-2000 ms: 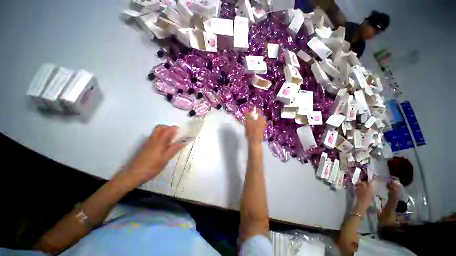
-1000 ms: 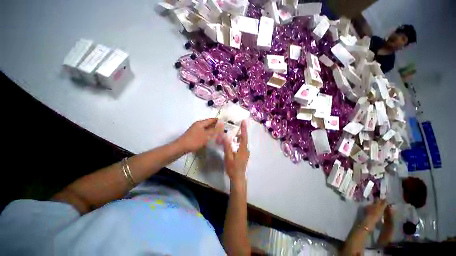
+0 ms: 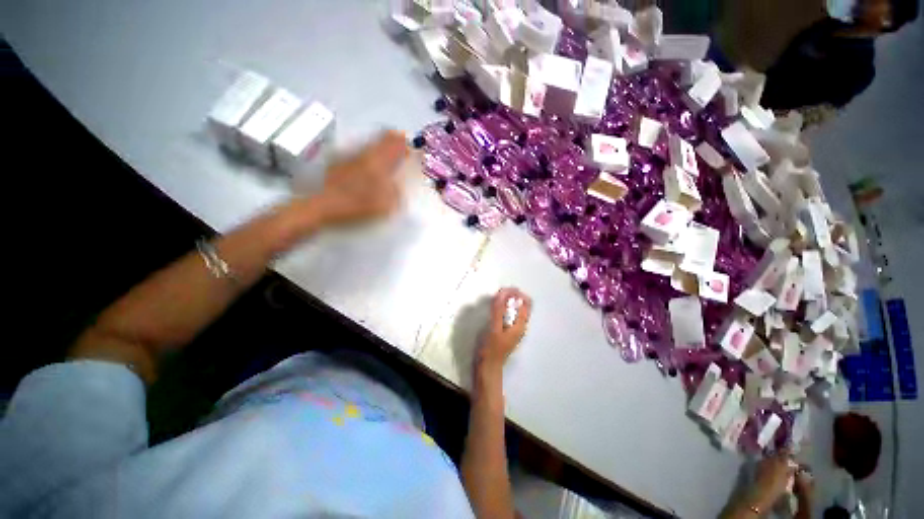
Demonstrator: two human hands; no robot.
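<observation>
My left hand (image 3: 367,184) is blurred, palm down, between a short row of three white cartons (image 3: 272,122) and the left edge of the bottle heap. Its fingertips are beside the nearest bottles; whether it holds anything is unclear. My right hand (image 3: 504,322) is closed around a small white thing (image 3: 513,309) above the table near its front edge; most of that thing is hidden by the fingers. Pink-purple bottles (image 3: 567,182) with dark caps lie heaped in front of me. Open white cartons (image 3: 699,248) lie jumbled on the heap.
The white tabletop (image 3: 598,405) has a curved front edge and a seam near my right hand. Another person's hands (image 3: 772,485) are at the lower right by a few upright cartons (image 3: 717,405). A dark-clothed person (image 3: 826,63) is at the upper right, beyond the pile.
My hands were together on a white carton; now they are apart. My left hand has moved up and left towards the carton row. The view has shifted, so the table things appear further right.
</observation>
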